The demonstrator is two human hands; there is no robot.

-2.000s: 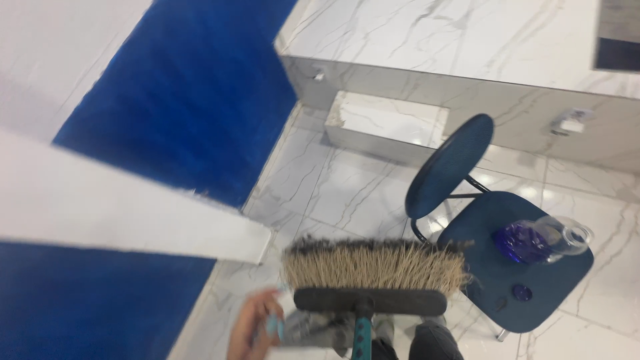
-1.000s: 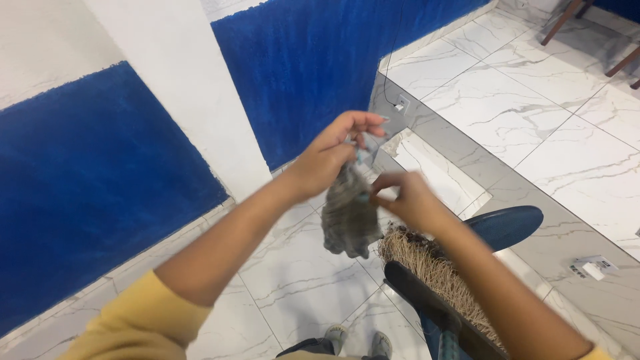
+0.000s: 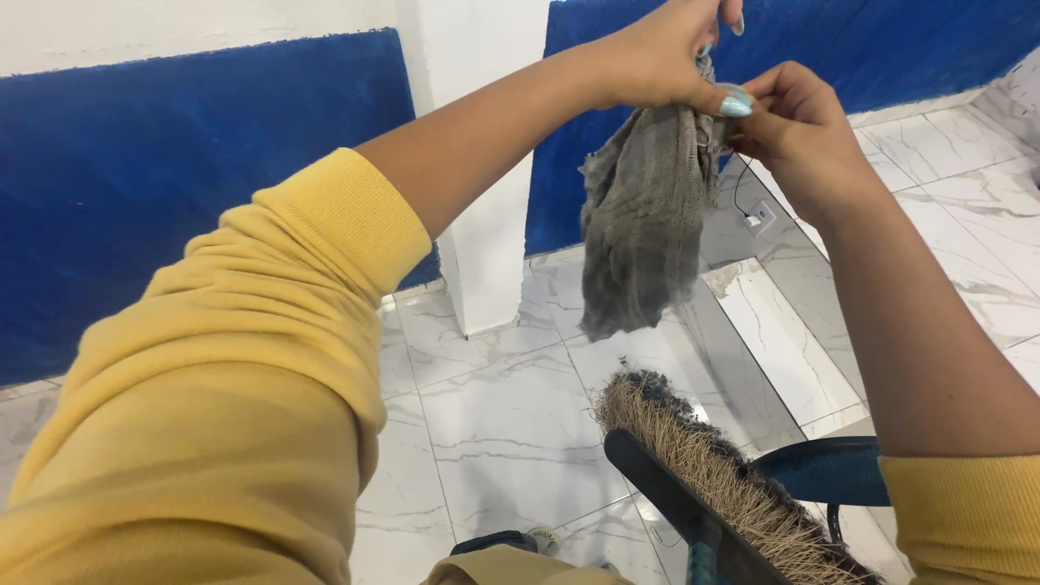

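A grey, frayed cloth rag (image 3: 646, 219) hangs down from my left hand (image 3: 670, 61), whose thumb and fingers pinch its top edge near the top of the view. Close beside it on the right, my right hand (image 3: 800, 134) pinches the rag's upper edge, with its fingertips near my left thumb. Below the rag is an upturned push broom with tan bristles (image 3: 715, 479), dark dust and fluff caught along their tips. Its black head slants down to the right, and a green handle (image 3: 701, 561) meets it at the bottom edge.
A blue chair backrest (image 3: 825, 471) is partly hidden behind the broom and my right arm. A marble-tiled step (image 3: 784, 341) leads to a raised floor at right, near a wall outlet (image 3: 760, 218) with a plug. A white pillar (image 3: 487, 187) stands against the blue-painted wall (image 3: 203, 187).
Two seconds ago only one hand showed, near the broom. One second ago both hands were at the rag; now it hangs longer and less bunched. The view has swung considerably.
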